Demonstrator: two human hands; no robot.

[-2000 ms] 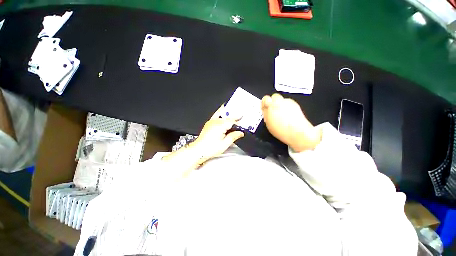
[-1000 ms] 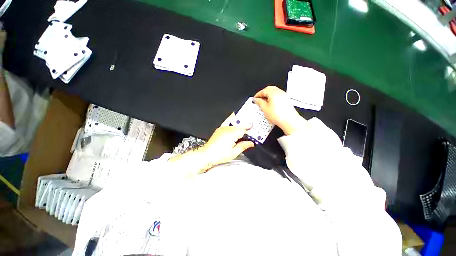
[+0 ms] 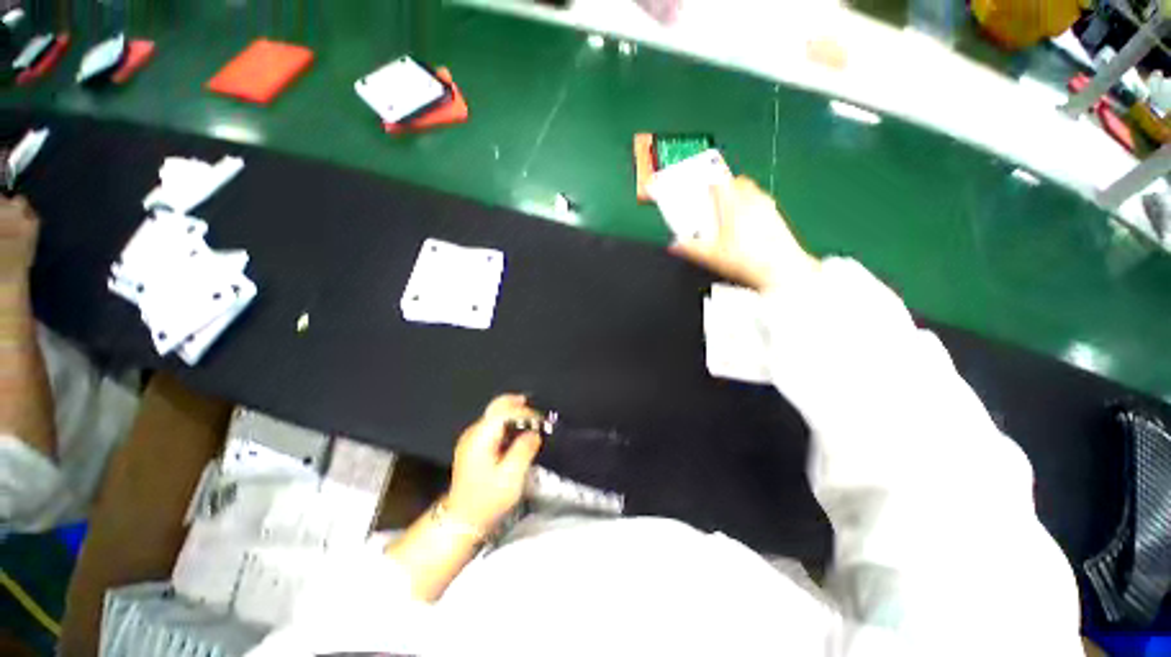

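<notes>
My right hand (image 3: 745, 234) holds a white cover plate (image 3: 693, 193) over the green conveyor. The plate partly covers a green circuit board (image 3: 681, 148) on a red-orange carrier pad (image 3: 643, 167); whether they touch I cannot tell. My left hand (image 3: 492, 460) is low over the black mat, pinching a short dark strip with pale dots (image 3: 529, 424), blurred. A stack of white cover plates (image 3: 735, 336) lies on the mat, partly hidden by my right sleeve. Another low pile of covers (image 3: 453, 284) with dark corner spots lies left of centre.
Loose covers (image 3: 186, 285) lie in an untidy pile at left, near a neighbouring person's arm (image 3: 18, 347). A brown carton (image 3: 154, 481) holds packed covers (image 3: 180, 625). The conveyor carries an empty red-orange pad (image 3: 261, 71) and a covered unit (image 3: 402, 90). Black mesh (image 3: 1143, 520) is at far right.
My right hand has carried the cover plate away from my left hand, up and forward to the board on the conveyor. My left hand has let go of the plate. The view has shifted, showing more conveyor.
</notes>
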